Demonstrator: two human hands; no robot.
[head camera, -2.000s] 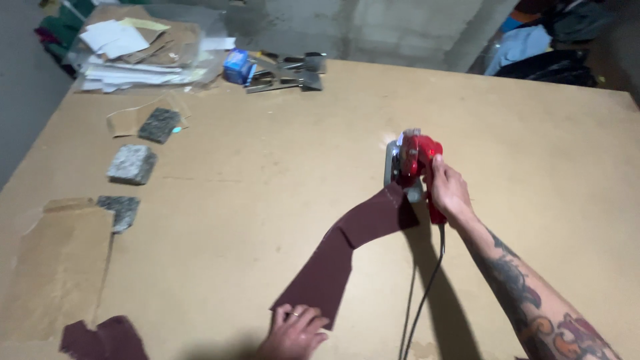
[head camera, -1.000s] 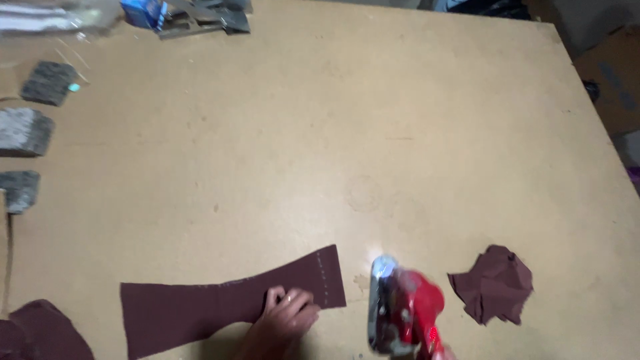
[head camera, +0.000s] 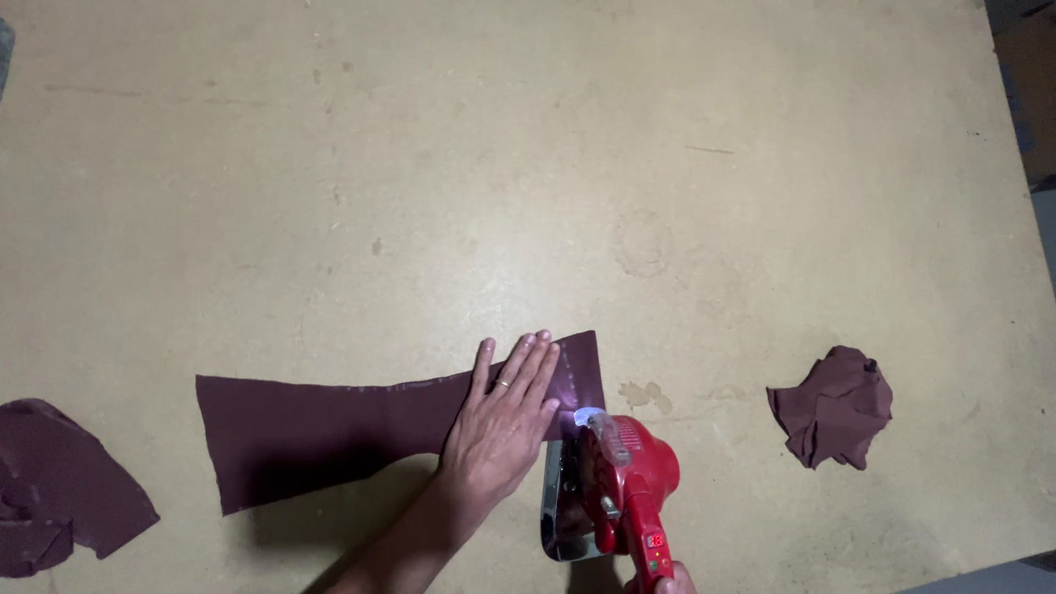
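A curved piece of dark maroon fabric (head camera: 330, 421) lies flat on the table, with a dashed chalk-like line near its right end. My left hand (head camera: 507, 421), with a ring on one finger, presses flat on it beside that line. At the lower right my right hand (head camera: 672, 582), mostly cut off by the frame's edge, is closed on the handle of a red electric fabric cutter (head camera: 639, 470). The cutter's lit front end is at the fabric's lower right edge, close to my left fingers, and its metal base plate (head camera: 553, 511) extends below the fabric.
On the wooden tabletop (head camera: 511, 165) a crumpled maroon fabric scrap (head camera: 837, 408) lies to the right. More maroon fabric (head camera: 70, 478) is at the far left. The table's right edge shows, with a brown box (head camera: 1027, 82) beyond it.
The cutter has moved from apart on the right to the fabric's right end. My left hand has flattened on the fabric. Two seconds ago the cutter was at the fabric's far end.
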